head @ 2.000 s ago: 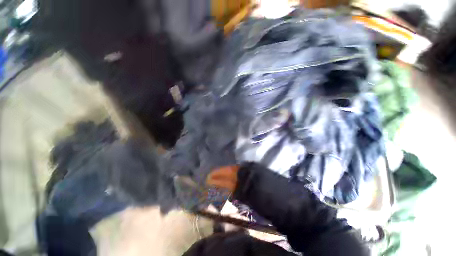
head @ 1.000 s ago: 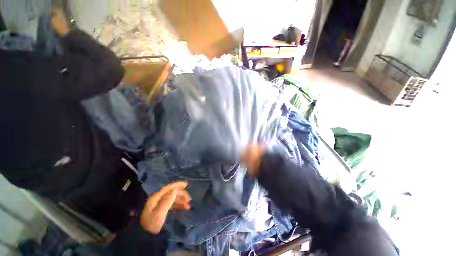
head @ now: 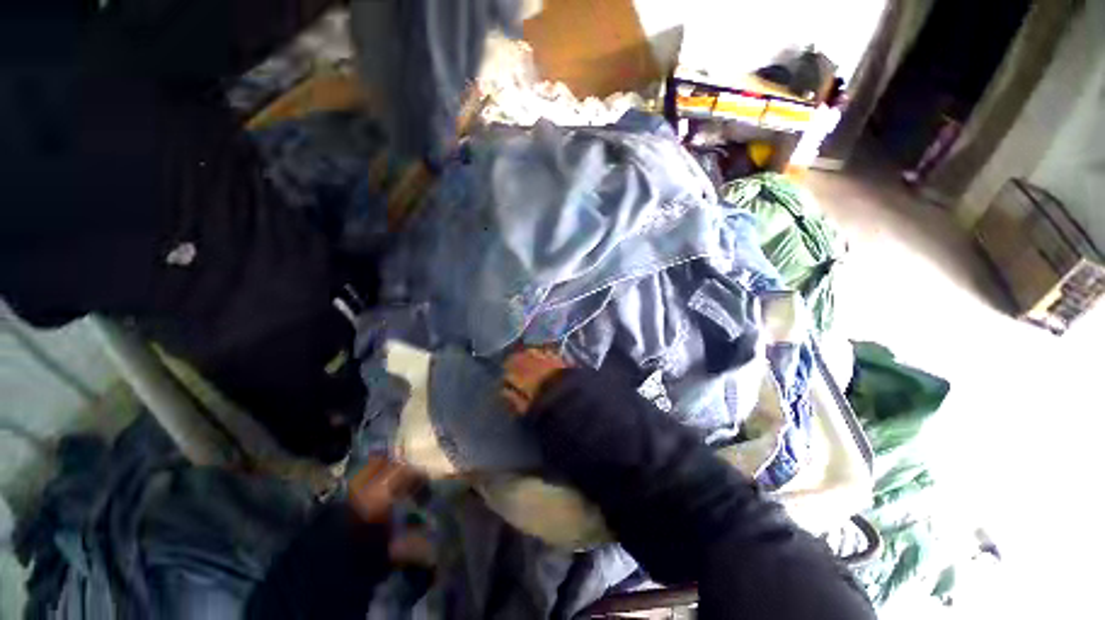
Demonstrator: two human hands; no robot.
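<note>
A heap of blue-grey denim [head: 630, 267] lies in front of me, with pale stitched seams showing. My right hand [head: 533, 375] grips a denim garment [head: 479, 418] at the near side of the heap. A pale lining patch [head: 418, 412] shows on the left of this garment, and another cream patch lies below my right forearm. My left hand [head: 388, 497] is lower left, blurred, at the garment's near edge; its fingers are partly lost against dark cloth, so its hold cannot be told.
A person in dark clothes [head: 182, 242] stands close on the left. A pale cart [head: 158, 394] has denim beside it at lower left. The heaped cart's pale rim [head: 848, 424] shows at right. A green sack [head: 788, 230], green cloth [head: 897, 394] and a wire-framed box [head: 1030, 254] lie beyond.
My right hand has moved left and slightly up; my left hand has moved down onto the near cloth. Pale lining now shows between them. The view has shifted, and denim now hangs at the top.
</note>
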